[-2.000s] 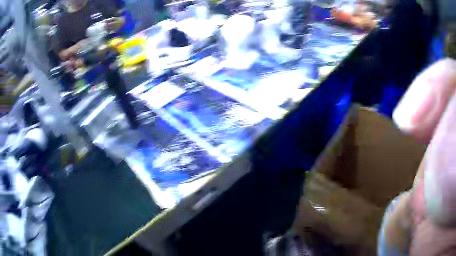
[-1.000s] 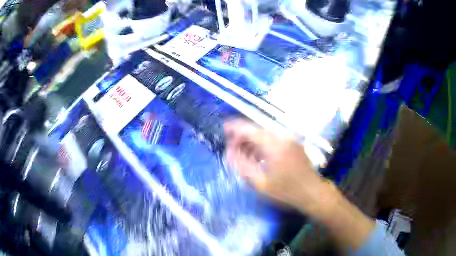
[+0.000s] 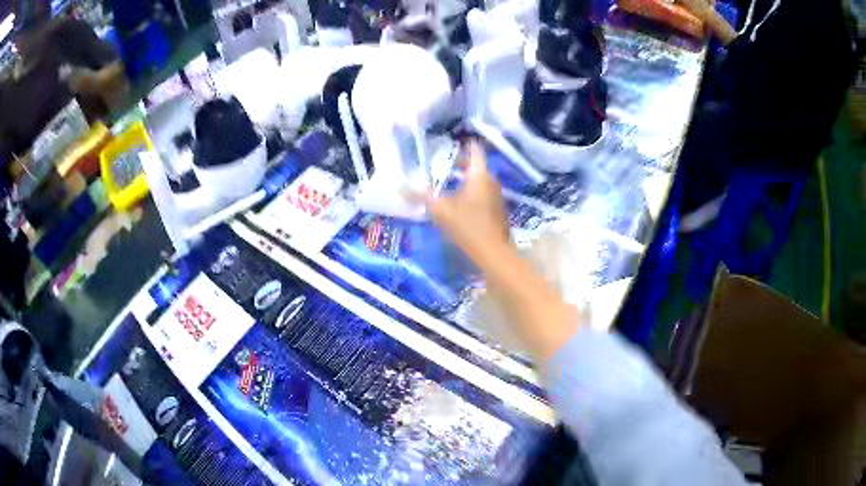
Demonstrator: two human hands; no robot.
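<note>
My right hand [image 3: 472,211], bare and in a light blue sleeve, reaches in from the lower right. Its fingertips are at the lower right edge of a white dome camera [image 3: 401,95] standing on the bench. Thumb and forefinger look spread at its base; blur hides whether they grip it. To its right stands another camera [image 3: 562,109] with a black head. To its left, a white camera with a black ball head [image 3: 224,142] rests on the blue printed sheets. My left hand is not in view.
Blue printed sheets [image 3: 328,332] with white-and-red labels cover the near bench. A yellow tray [image 3: 128,169] lies at the left. An open brown carton [image 3: 760,351] is at the lower right, below the bench edge. Another person in dark clothing [image 3: 779,114] is at the upper right.
The view has swung to the bench's cameras. My right hand has moved away from near the lens and the carton, over the sheets, and forward to the white camera's base.
</note>
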